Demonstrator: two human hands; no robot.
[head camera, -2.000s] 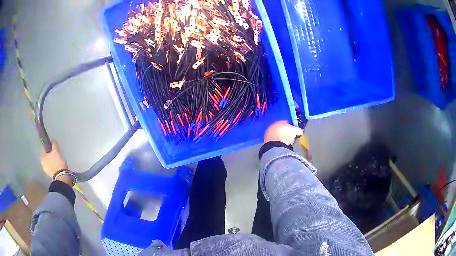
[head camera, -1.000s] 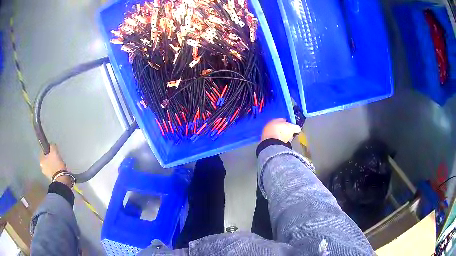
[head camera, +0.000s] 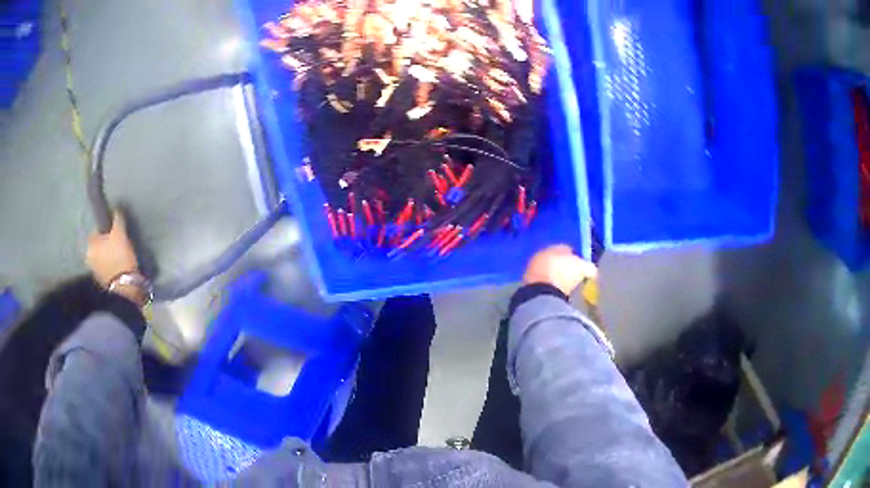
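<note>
A blue turnover bin (head camera: 448, 279) in front of me is full of black cable assemblies (head camera: 420, 162), copper terminals at the far end, red and blue tips at the near end. My right hand (head camera: 558, 269) grips the bin's near right corner. My left hand (head camera: 112, 254) is closed around the bent grey tube handle (head camera: 181, 91) of the hand cart, left of the bin. The cart's deck is hidden under the bin. The picture is somewhat blurred.
A second blue bin (head camera: 692, 237) stands right of the full one. A blue stool (head camera: 277, 326) is by my legs. A black plastic bag (head camera: 692, 372) lies at lower right. A blue bin with red contents (head camera: 828, 172) is at the right edge. Yellow-black tape marks the floor at left.
The full bin, second bin and cart handle have shifted right in the picture. Both hands keep their grips. A dark blurred shape now shows beside my left forearm.
</note>
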